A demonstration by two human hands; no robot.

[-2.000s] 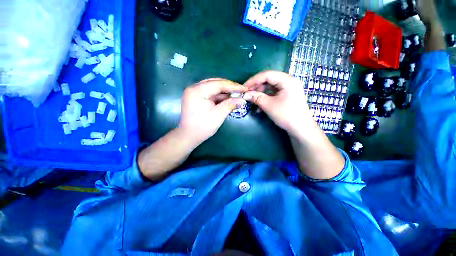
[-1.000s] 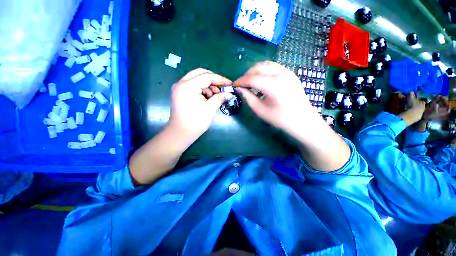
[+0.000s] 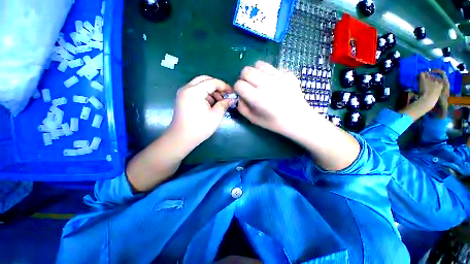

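Observation:
My left hand (image 3: 198, 108) and my right hand (image 3: 265, 98) meet over the middle of the dark green bench (image 3: 160, 95). My left fingertips pinch a small pale, metallic-looking part (image 3: 230, 96). My right fingers are curled against it, and what they hold is hidden. Something dark shows just below the fingertips, mostly covered by my hands. In the earlier frames a round black unit shows there.
A blue bin (image 3: 114, 103) with white plastic pieces and a cloudy bag (image 3: 28, 46) is at left. A small blue tray (image 3: 283, 23), grid tray (image 3: 309, 51), red box (image 3: 354, 40) and black units (image 3: 349, 77) are upper right. Another person's hands (image 3: 433, 87) work at right.
My right hand has turned and closed in over the small part and now covers most of the black unit. The view has shifted right, showing another person's hands at work.

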